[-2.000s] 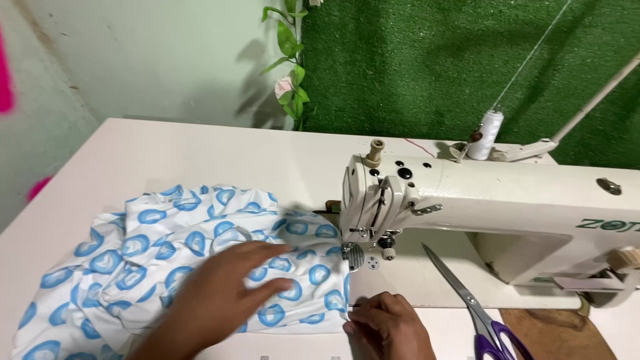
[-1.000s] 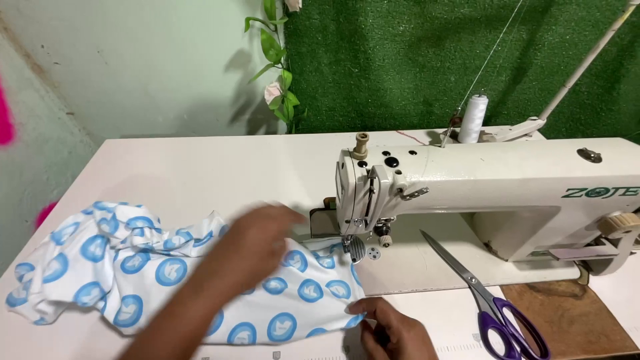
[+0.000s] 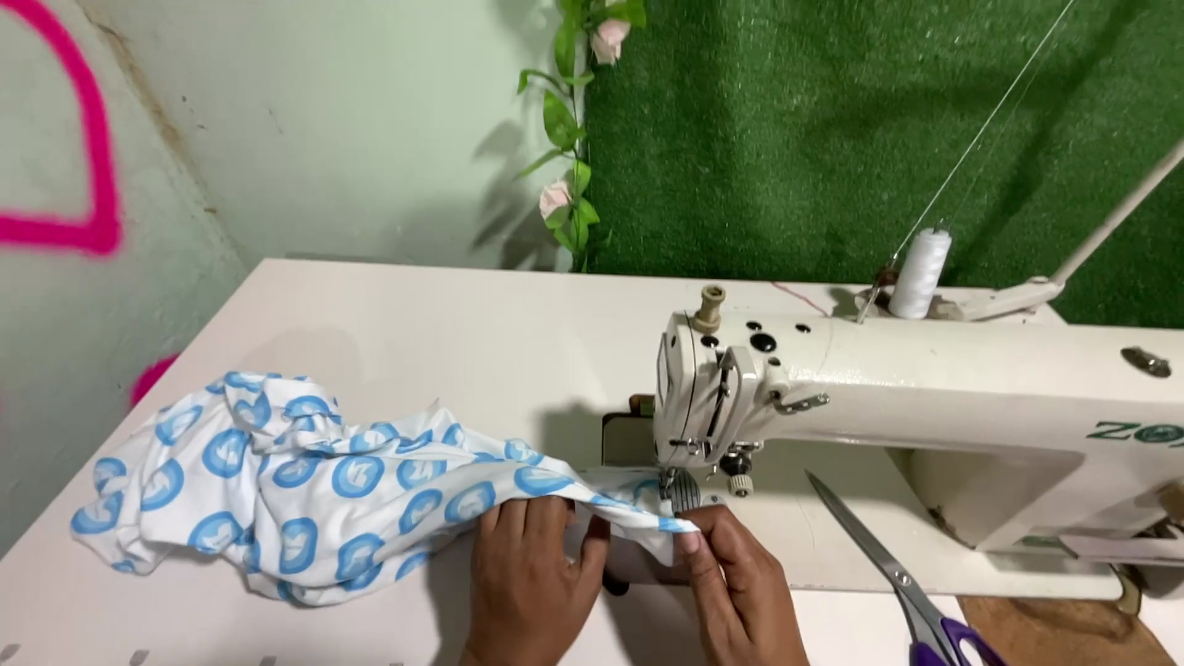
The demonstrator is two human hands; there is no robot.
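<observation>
White fabric with blue printed rings (image 3: 356, 476) lies bunched on the table's left half and narrows toward the needle area of the white sewing machine (image 3: 925, 379). My left hand (image 3: 536, 583) is at the fabric's lower edge, its fingers partly under the cloth; whether they pinch it is hidden. Between thumb and index finger, my right hand (image 3: 740, 583) grips the fabric's right end, just in front of the presser foot (image 3: 683, 490). Part of the cloth lies beside the needle, behind the raised edge.
Scissors with purple handles (image 3: 902, 578) lie open on the machine bed, right of my right hand. A white thread spool (image 3: 921, 273) stands behind the machine. The white table (image 3: 416, 314) meets a wall and green turf-like backing. A brown patch (image 3: 1064, 634) is at lower right.
My left hand has moved from on top of the fabric to its near edge, beside my right hand. The fabric's near edge has been lifted and gathered into a narrower strip.
</observation>
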